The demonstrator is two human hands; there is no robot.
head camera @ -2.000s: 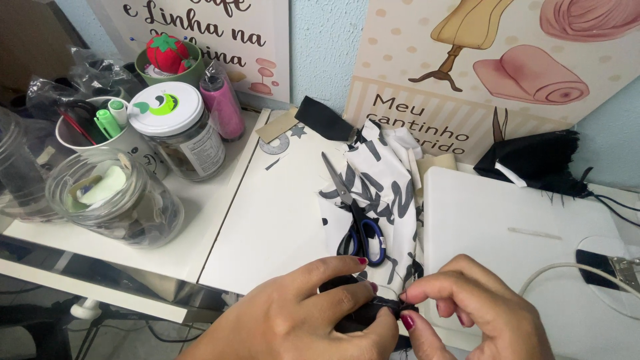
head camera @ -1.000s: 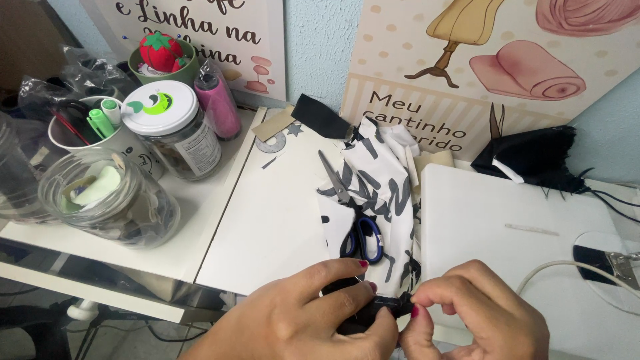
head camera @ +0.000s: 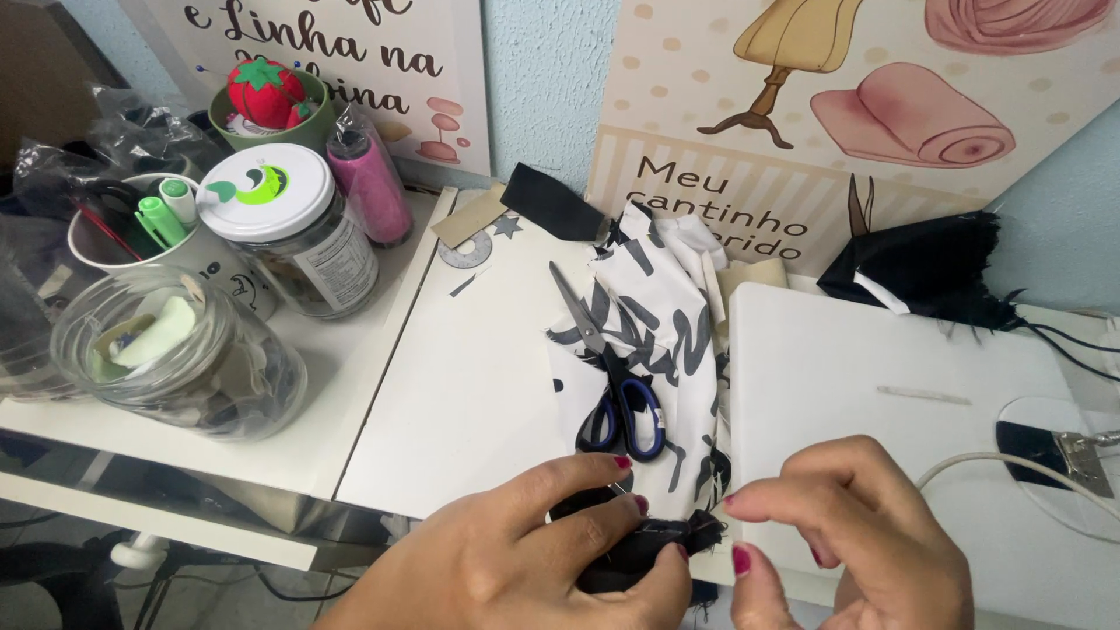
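My left hand (head camera: 542, 551) grips a piece of black fabric (head camera: 643, 542) with a frayed edge, low in the middle of the head view. A thin needle or pin seems to show between its fingers. To the right of the cloth is my right hand (head camera: 857, 525), thumb and index finger apart, with nothing visible between them. Just beyond my left hand, scissors (head camera: 617, 376) with black and blue handles lie on white fabric with dark print (head camera: 665, 306), their blades pointing away from me.
A glass jar of scraps (head camera: 184, 359), a lidded jar (head camera: 289, 232), a mug of pens (head camera: 166, 236) and a tomato pincushion (head camera: 262, 94) stand at left. Black cloth (head camera: 919, 271) lies beyond a white machine surface (head camera: 875, 376) at right, where a cable (head camera: 989, 457) crosses. Illustrated signs (head camera: 700, 157) stand against the wall.
The right thumb and index finger, at the end of the black fabric in the earlier frames, have come away from it and spread apart. My left hand still holds the fabric.
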